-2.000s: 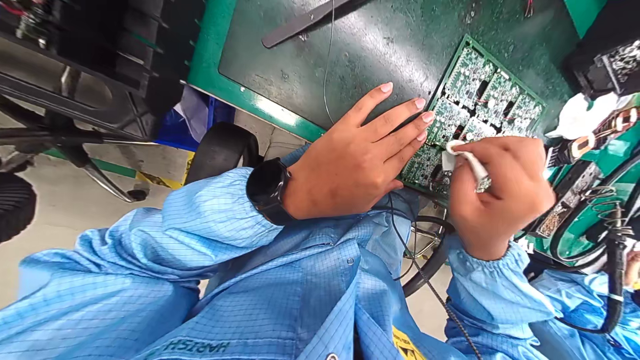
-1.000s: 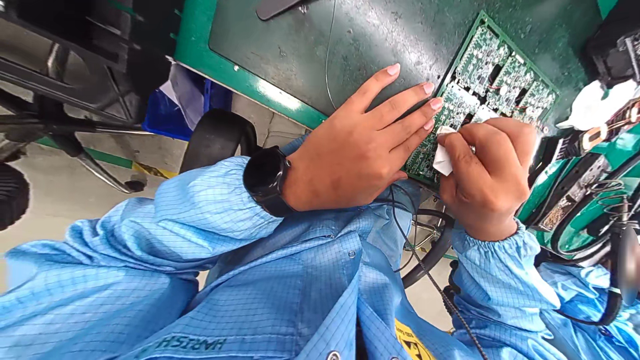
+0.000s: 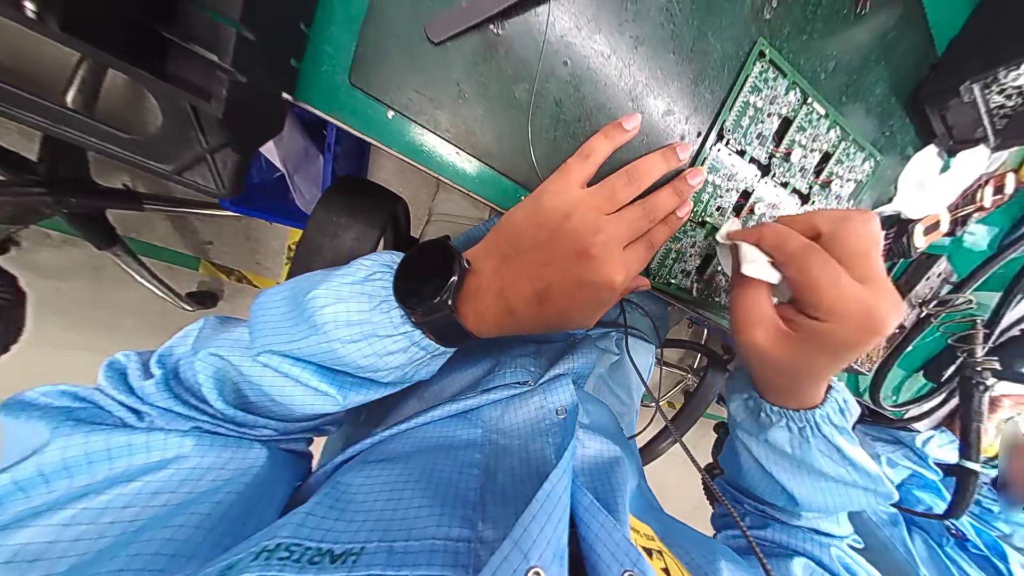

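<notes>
A green printed circuit board panel point(image 3: 808, 136) lies on the dark bench mat point(image 3: 640, 72), its lower part partly hidden by my hands. My left hand point(image 3: 560, 240), with a black watch at the wrist, rests palm down with fingers spread; its fingertips touch or overlap the panel's left edge. In my right hand point(image 3: 816, 296) a small folded white cloth or wipe point(image 3: 750, 256) is pinched between thumb and forefinger, against or just over the panel's lower part. Whether it presses on the components cannot be seen.
A dark flat strip point(image 3: 472, 18) and a thin wire point(image 3: 538, 96) lie on the mat. White crumpled material point(image 3: 936, 184), cables point(image 3: 896, 360) and a black device point(image 3: 972, 88) stand at the right. Left of the bench are a blue bin point(image 3: 280, 172) and black racking point(image 3: 144, 88).
My right hand has moved slightly over the panel's lower part, still pinching the white wipe. My left hand has stayed flat beside the panel's edge.
</notes>
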